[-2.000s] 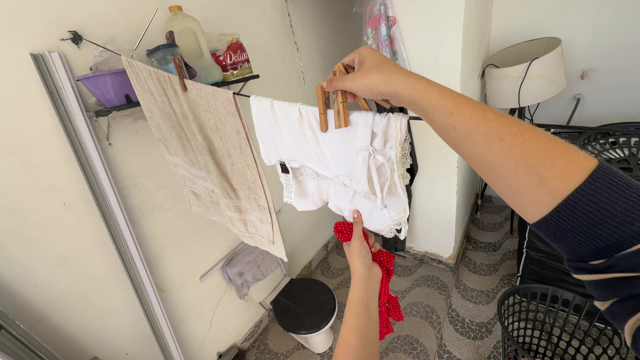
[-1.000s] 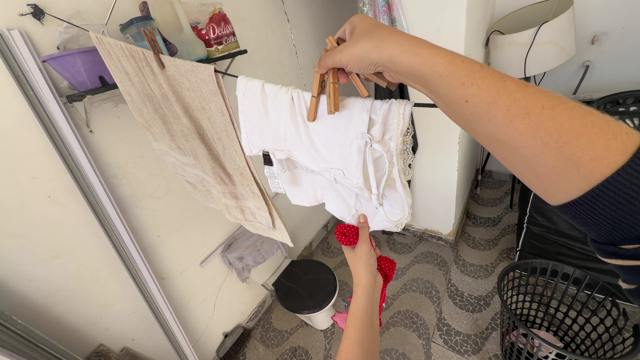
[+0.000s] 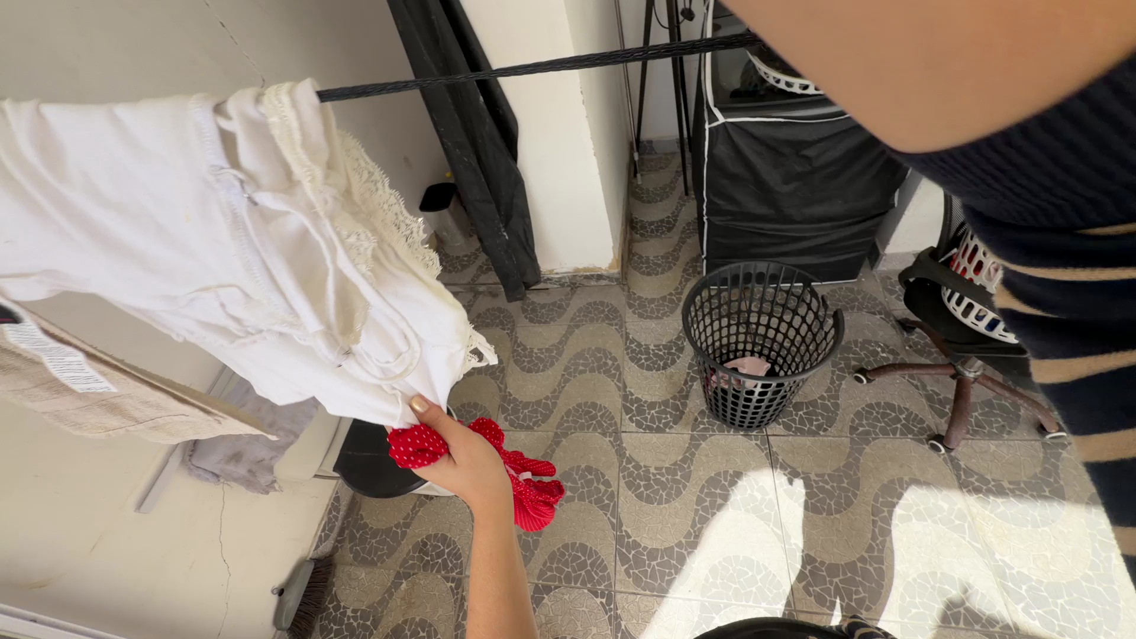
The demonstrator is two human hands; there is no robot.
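Observation:
A white lace-trimmed garment (image 3: 266,240) hangs over a black clothesline (image 3: 532,69) at the left. My left hand (image 3: 466,461) pinches its lower edge and also holds a red dotted cloth (image 3: 528,497), which bulges out on both sides of the fingers. Of my right arm only the bent elbow and a striped sleeve show at the upper right; the hand is out of frame. A beige towel (image 3: 133,399) hangs at the far left, behind the white garment.
A black laundry basket (image 3: 763,346) with a pink cloth inside stands on the patterned tile floor. Near it are a black fabric-covered stand (image 3: 790,195) and a wheeled chair (image 3: 963,382). A black-lidded toilet (image 3: 377,457) is beyond my left hand. A broom (image 3: 306,595) lies lower left.
The view has swung far to the right and down. My right hand, earlier at the line with wooden clothespins, has left the frame. My left hand still holds the garment's edge and the red cloth.

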